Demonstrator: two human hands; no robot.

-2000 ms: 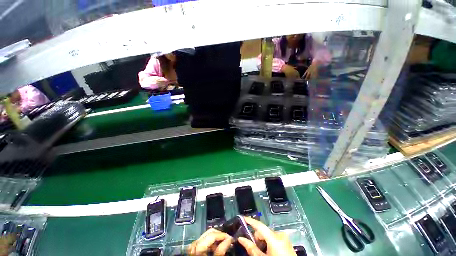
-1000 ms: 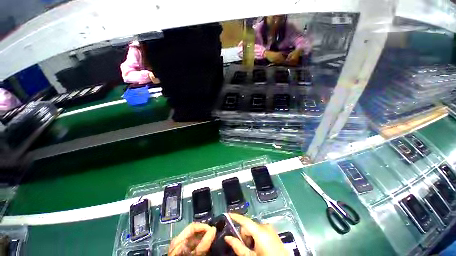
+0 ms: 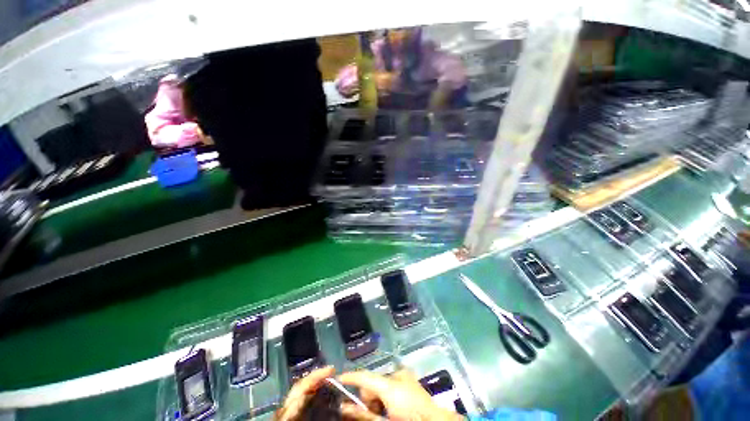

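Note:
My left hand [image 3: 306, 398] and my right hand [image 3: 393, 396] are together at the bottom edge, both closed around a dark mobile phone [image 3: 352, 404]. The fingers hide most of it; a thin bright edge shows between them. Both hands are partly cut off by the picture's edge. Below and around them lies a clear blister tray [image 3: 436, 339] with a row of several phones [image 3: 355, 326]; the two leftmost show pale fronts, the others dark screens. Scissors [image 3: 506, 321] with black loops lie on the green bench right of the tray, touched by no hand.
A neighbouring tray [image 3: 576, 322] holding phones lies at the right. A blue sleeve [image 3: 724, 386] is at the lower right edge. Stacked trays [image 3: 395, 215] stand behind the white post [image 3: 516, 131]; more stacked trays [image 3: 625, 131] rest on a brown board. People in pink [image 3: 171, 117] sit across the line.
The view has turned to the right, so the tray, scissors and post sit further left. More of the right-hand tray and a blue sleeve have come into view. Both hands still hold the phone.

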